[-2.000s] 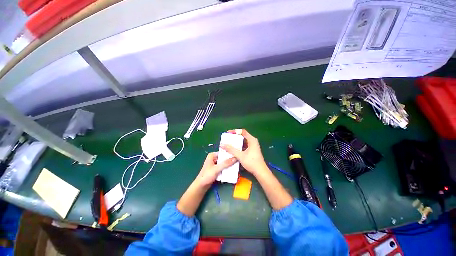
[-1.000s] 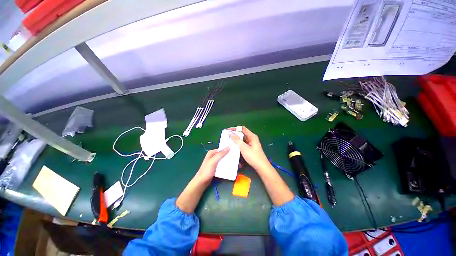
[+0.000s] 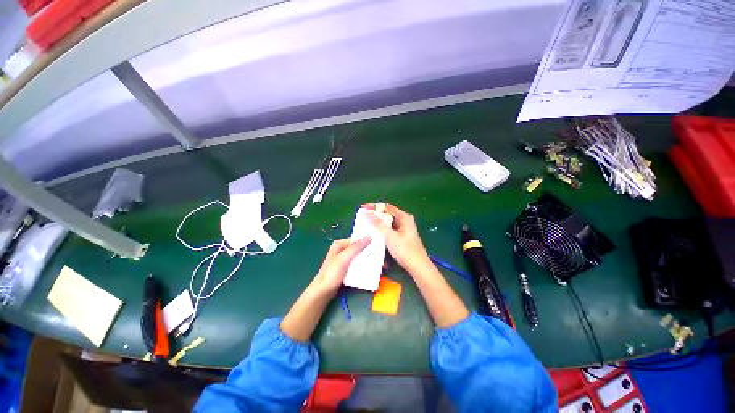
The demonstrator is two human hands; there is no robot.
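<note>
A white palm-sized unit (image 3: 364, 262) is held above the green bench in front of me, slightly tilted. My left hand (image 3: 339, 260) grips its left side with the thumb on its face. My right hand (image 3: 400, 235) holds its upper right end, where a small beige-gold part (image 3: 381, 209) shows at the fingertips. Whether that part is attached to the unit I cannot tell. An orange square (image 3: 387, 296) lies just below the unit. A blue stick (image 3: 450, 267) lies partly behind my right forearm.
Right: electric screwdriver (image 3: 482, 274), pen-like tool (image 3: 525, 289), fan (image 3: 556, 240), black box (image 3: 675, 262), red trays (image 3: 706, 165). Behind: another white unit (image 3: 477, 166), small boards (image 3: 562, 161), white leads (image 3: 616, 157), thin cables (image 3: 317, 187). Left: white corded piece (image 3: 244, 214), cutters (image 3: 154, 319). Printed sheet (image 3: 624, 60) hangs upper right.
Since two seconds ago my left thumb has shifted up along the unit's left edge, and the unit has tilted a little. The whole scene has shifted slightly left and up in the view.
</note>
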